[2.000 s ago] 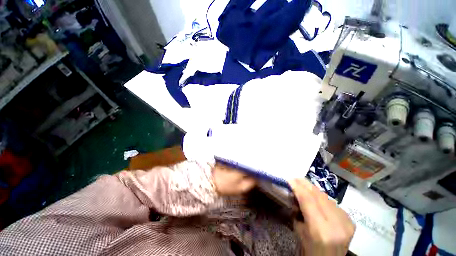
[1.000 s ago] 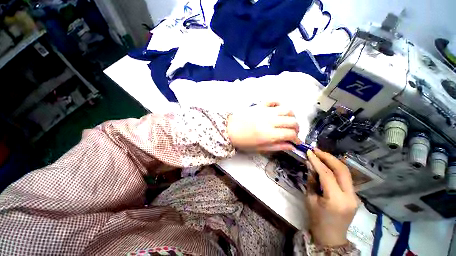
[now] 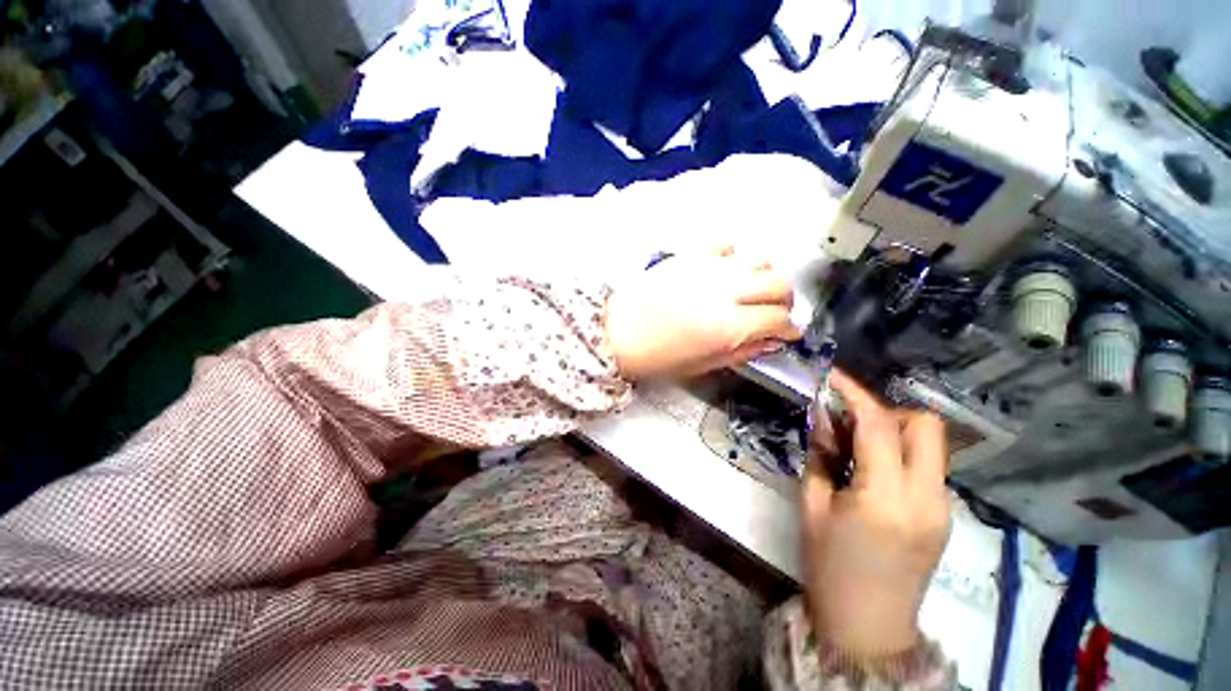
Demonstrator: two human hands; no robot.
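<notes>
A white garment panel lies on the machine table, its right end at the needle area of the overlock machine. My left hand rests on the panel and holds its near edge, just left of the needle area. My right hand is in front of the presser foot with thumb and fingers pinched at the corner of the cloth's dark edge. Something small and dark shows in the right palm; I cannot tell what it is.
Navy cloth is heaped behind the panel. Tangled trimmings lie below the needle. Cream tension dials line the machine front. Blue tapes and a red strip hang at lower right. A shelf stands at left over a green floor.
Since two seconds ago, both hands have brought the cloth edge from the lap side to the needle area. In the last second, my right fingers shifted slightly and the view moved a little.
</notes>
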